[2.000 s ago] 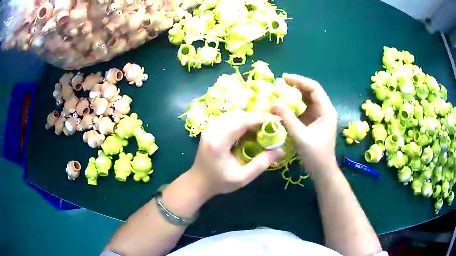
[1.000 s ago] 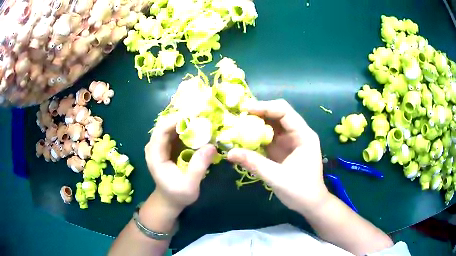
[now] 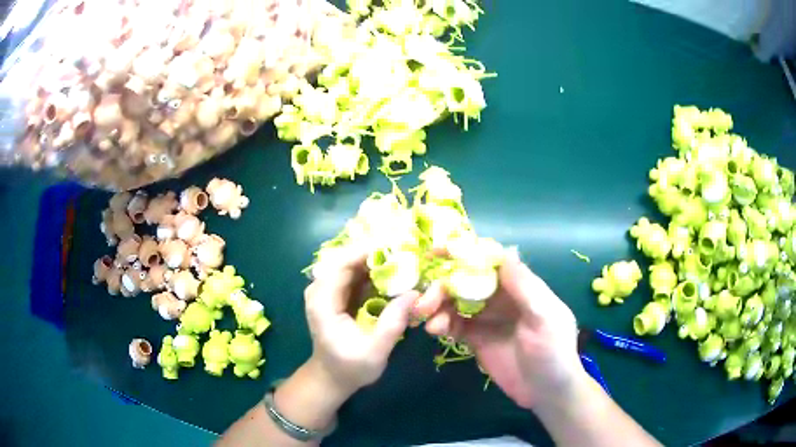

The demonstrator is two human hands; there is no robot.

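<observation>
A clump of yellow-green figures on thin runners (image 3: 375, 218) is in front of me, partly washed out by glare. My left hand (image 3: 353, 327) grips figures at its near left side, with one round open end showing by the thumb. My right hand (image 3: 515, 336) holds a yellow-green figure (image 3: 471, 284) between thumb and fingers at the right side of the clump. Whether this figure is still joined to the runner, I cannot tell. Thin strands (image 3: 456, 351) show below, between my hands. Blue-handled side cutters (image 3: 628, 346) lie right of my right hand, partly hidden by it.
A pile of loose yellow-green figures (image 3: 729, 253) is at right, with a single one (image 3: 617, 282) beside it. More figures on runners (image 3: 393, 87) lie at the top. Tan figures (image 3: 174, 253) and some green ones (image 3: 231, 349) lie left, below a clear bag of tan figures (image 3: 174, 87).
My right hand has gone from spread at the clump's right side to fingertips holding one figure near my left thumb. The cutters, in plain view one second ago, are now more covered by my right hand.
</observation>
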